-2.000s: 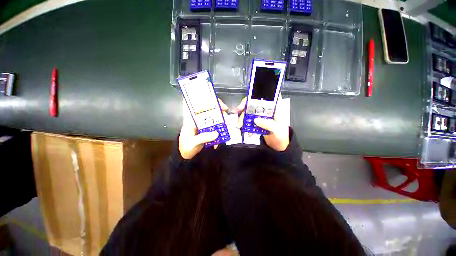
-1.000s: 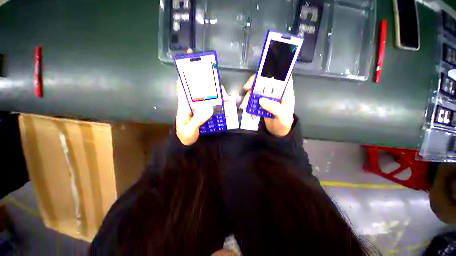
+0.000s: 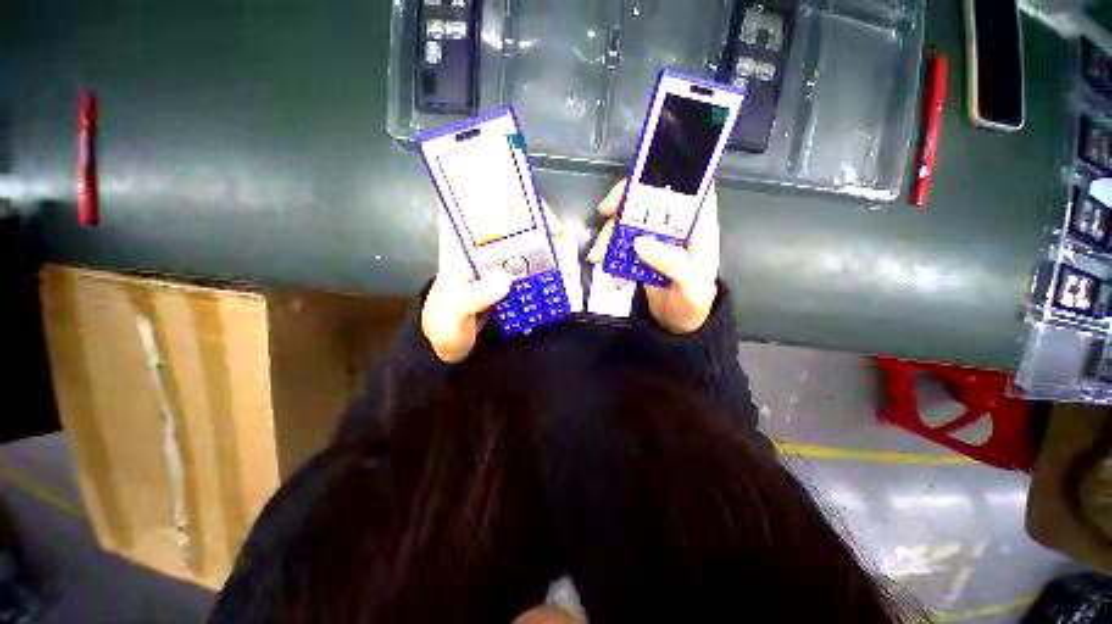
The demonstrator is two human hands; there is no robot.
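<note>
My left hand [image 3: 454,315] holds a blue keypad phone [image 3: 498,219] tilted to the left, its screen lit mostly white. The left thumb is beside the upper keys. My right hand [image 3: 688,287] holds a second blue keypad phone [image 3: 674,177] tilted to the right, its screen black inside a pale border. The right thumb lies on its keys. Fingers behind both phones are mostly hidden. White slips [image 3: 609,296] lie at the bench edge between the hands. The clear blister tray [image 3: 841,179] is beyond the phones, with black phone backs in two pockets.
A red marker pen [image 3: 932,131] and a smartphone [image 3: 996,63] lie right of the tray. Another red pen [image 3: 87,159] is at far left. A filled tray [image 3: 1032,375] is at far right. A cardboard box [image 3: 165,421] and red stool [image 3: 955,418] are below the bench.
Over the two seconds, the view shifts and both phones sit closer to the tray's near edge. The left phone's screen picture has changed, and its thumb has moved off the keys to the side.
</note>
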